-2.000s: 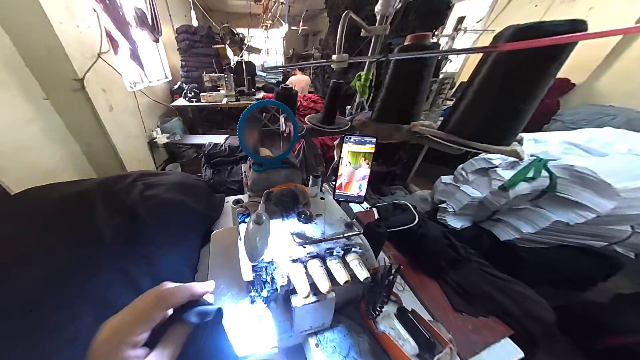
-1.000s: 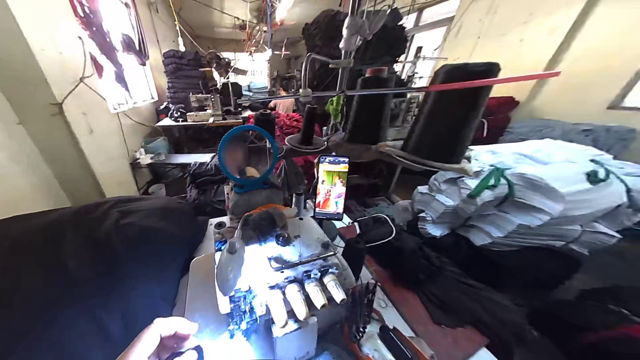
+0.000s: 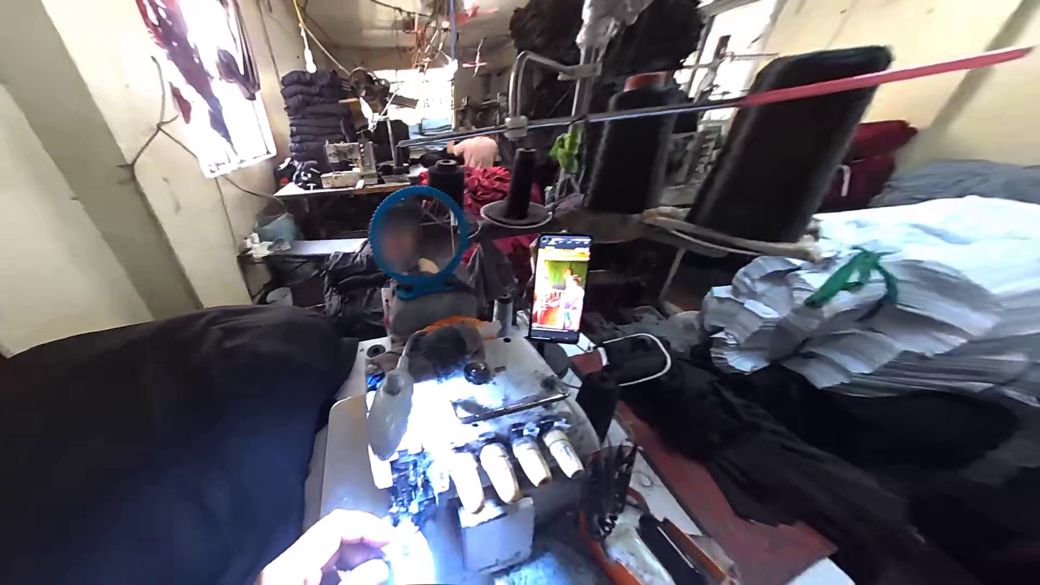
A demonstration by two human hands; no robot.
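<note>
My left hand (image 3: pixel 337 548) is at the bottom edge, left of the needle area of an overlock sewing machine (image 3: pixel 496 382). Its fingers are bent beside a glaring work lamp (image 3: pixel 392 410); whether they hold dark cloth cannot be made out. Several pale tension knobs (image 3: pixel 532 461) line the machine's front. Behind it stand a round blue-framed mirror (image 3: pixel 418 240) and a lit smartphone (image 3: pixel 561 288). A big heap of black fabric (image 3: pixel 162 431) lies left of the machine. My right hand is not in view.
Large black thread cones (image 3: pixel 796 142) stand on a rack at the upper right. White cloth bundles tied with green strips (image 3: pixel 853 280) lie at the right. An orange-edged tray (image 3: pixel 650 552) with tools sits right of the machine. A person in a pink top (image 3: pixel 475 153) is in the background.
Two seconds ago my left hand showed more fully at the bottom, with dark cloth at its fingers; now less of it shows, close by the machine's lit front. The view has shifted somewhat.
</note>
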